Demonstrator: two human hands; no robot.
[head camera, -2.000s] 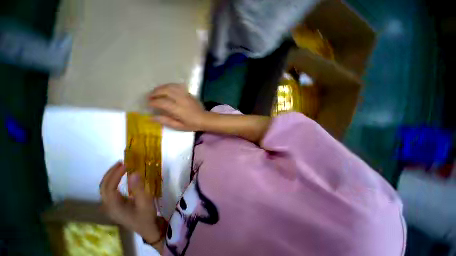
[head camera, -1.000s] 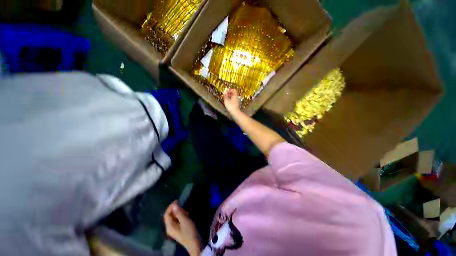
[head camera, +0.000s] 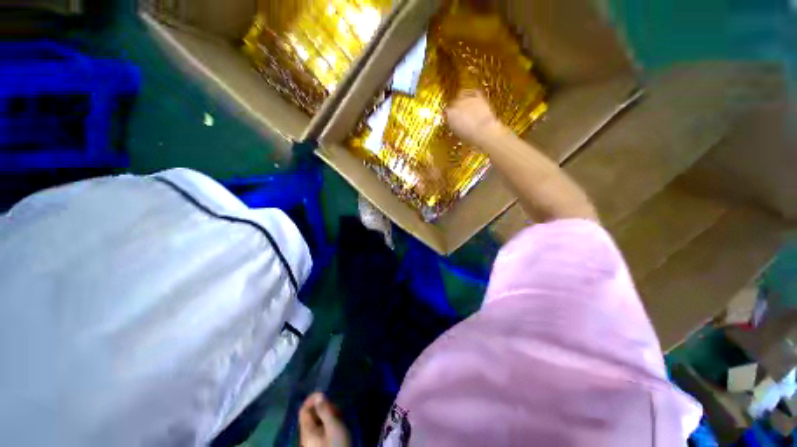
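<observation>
Glossy gold sheets of wired pieces lie stacked in an open cardboard box at upper centre, with white patches among them. My right hand is inside this box, over the gold sheets near their middle. It is blurred and its fingertips are hard to make out, so I cannot tell if it grips a sheet. My left hand is low at the bottom edge, partly cut off, away from the boxes; its grip is unclear.
Another open box with gold sheets adjoins at upper left. A large cardboard box stands at right. A person in a light grey top is close at left. Blue stools stand behind. Small cartons and scraps lie at lower right.
My right hand has moved from the near edge of the gold sheets farther in, up and right. My left hand sits lower in view. The pale yellow pieces in the right box no longer show.
</observation>
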